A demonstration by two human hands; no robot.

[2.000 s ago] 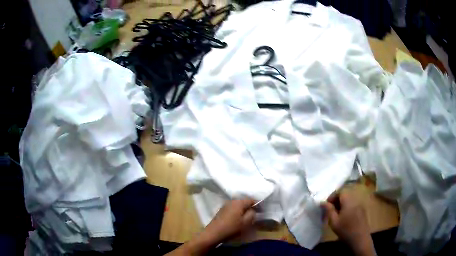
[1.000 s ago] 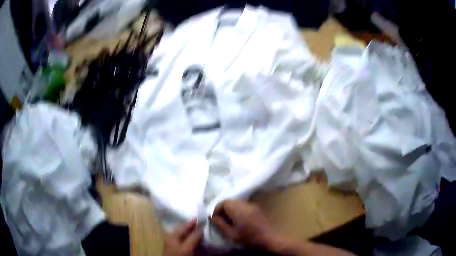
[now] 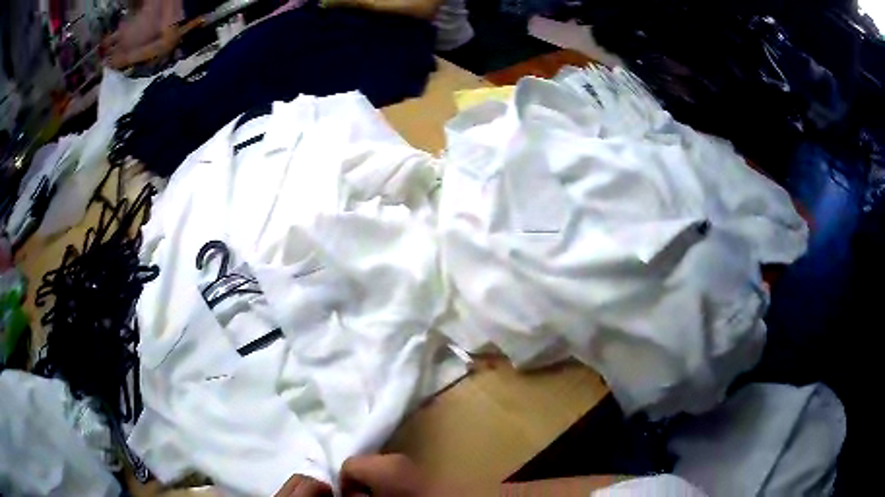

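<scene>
A white jacket (image 3: 340,281) lies spread in front of me at the left of centre. A black hanger (image 3: 238,301) sits inside its neck opening, hook towards the far side. My left hand (image 3: 305,485) is at the bottom edge, mostly cut off, with only fingers showing at the jacket's front edge. My right hand (image 3: 380,475) is just right of it, its fingers closed on the joined lower front edges. My fingertips and anything small between them are partly hidden.
A large pile of white jackets (image 3: 602,233) lies on the right. A tangle of black hangers (image 3: 92,291) is at left, white cloth (image 3: 44,427) at lower left. Dark garments (image 3: 291,68) lie at the far side. A yellow slip (image 3: 482,97) is by the right pile on the wooden table (image 3: 485,417).
The view has swung right, so the jacket and hangers sit further left. The front edges, apart at first, are now together. Both hands are lower in the picture.
</scene>
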